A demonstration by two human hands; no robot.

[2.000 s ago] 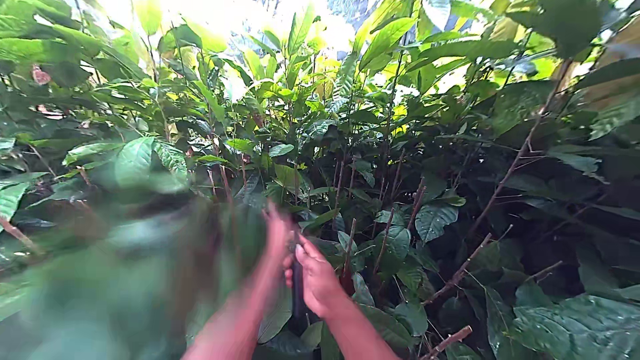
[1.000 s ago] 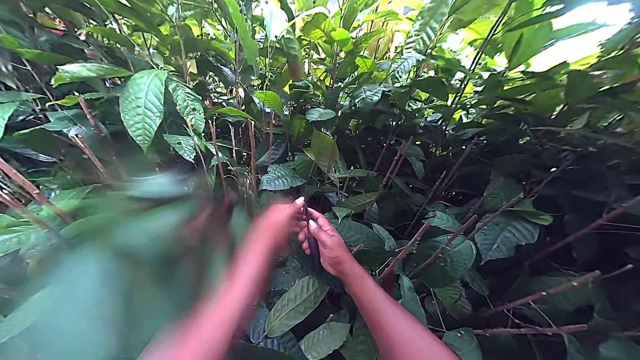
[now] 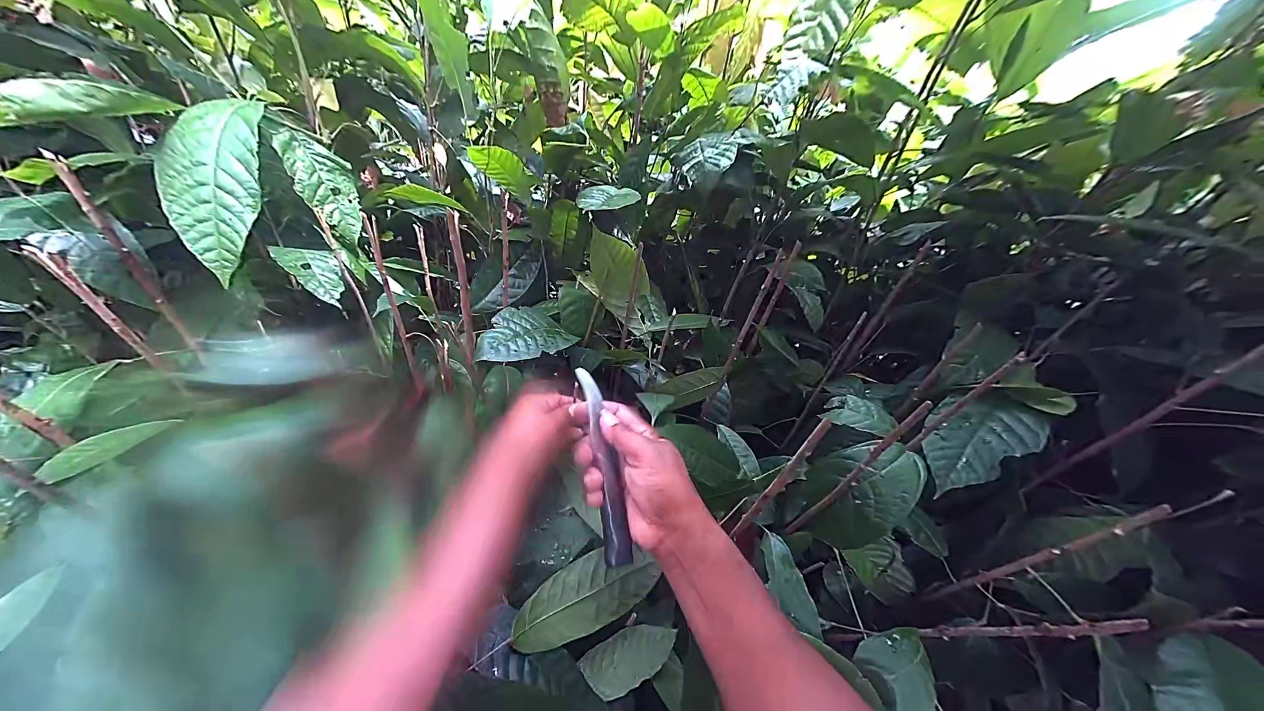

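My right hand (image 3: 642, 474) is closed around the dark handle of a small knife (image 3: 614, 494), whose short, pale, curved blade points up near the middle of the view. My left hand (image 3: 541, 425), partly blurred, meets it at the blade's left side, its fingertips close to my right fingers. A thin stem seems to be between the left fingers, but blur hides it. Beside my left forearm hangs a large blurred mass of green leaves (image 3: 227, 513); whether the left hand holds it cannot be told. Below the knife lies a broad green leaf (image 3: 583, 597).
Cut brown stems (image 3: 459, 281) stand upright behind my hands. More bare stems (image 3: 1066, 548) slant in from the right, and two cut stems (image 3: 104, 306) rise at the left. Dense leafy plants (image 3: 711, 158) fill the background, with bright light above.
The knife's pale blade now shows clearly above my right hand. Both hands remain close together. The view has shifted since the oldest frame.
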